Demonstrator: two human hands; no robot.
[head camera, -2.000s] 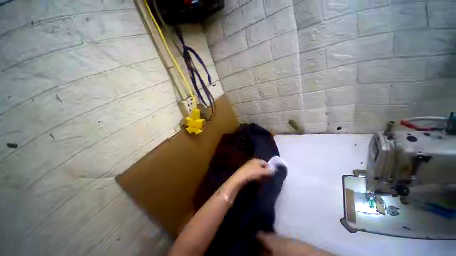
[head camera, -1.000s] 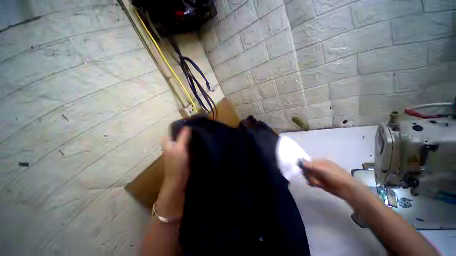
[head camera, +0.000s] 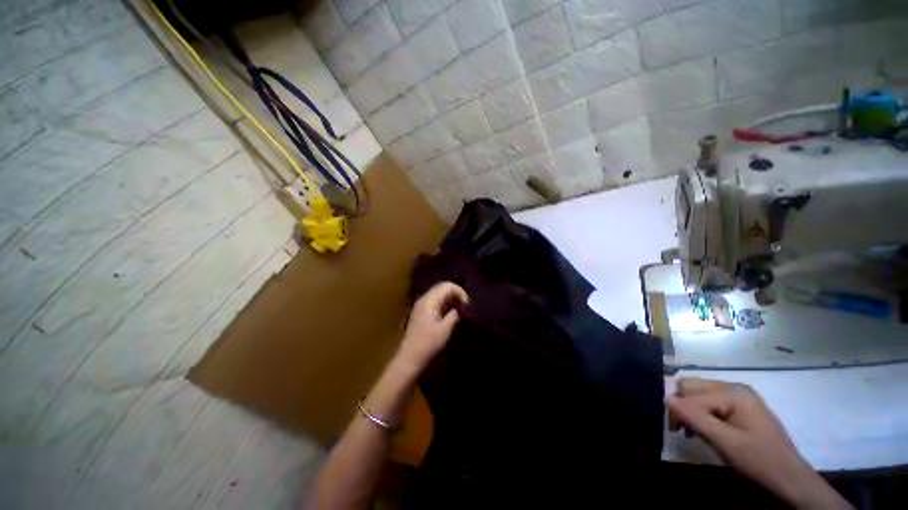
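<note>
A dark navy-black garment (head camera: 518, 398) lies over the table left of the sewing machine and runs down to the bottom of the picture. Its dark maroon side (head camera: 488, 289) shows near the top. My left hand (head camera: 435, 317) pinches the maroon cloth at the garment's left side. My right hand (head camera: 719, 410) is at the garment's right edge, in front of the machine bed, with fingers curled; the fingertips seem to hold the edge of the cloth, a little blurred.
The cream-white sewing machine (head camera: 796, 209) stands at right with its lamp lit. Blue-handled snips (head camera: 846, 302) lie on its bed. A brown cardboard sheet (head camera: 299, 349) and yellow plug (head camera: 325, 227) are at left. Brick-patterned walls meet behind the white table (head camera: 627, 231).
The garment has been lowered and spread toward the right, showing its maroon side. The white patch is no longer visible. My left hand moved right; my right hand moved down. The view has shifted.
</note>
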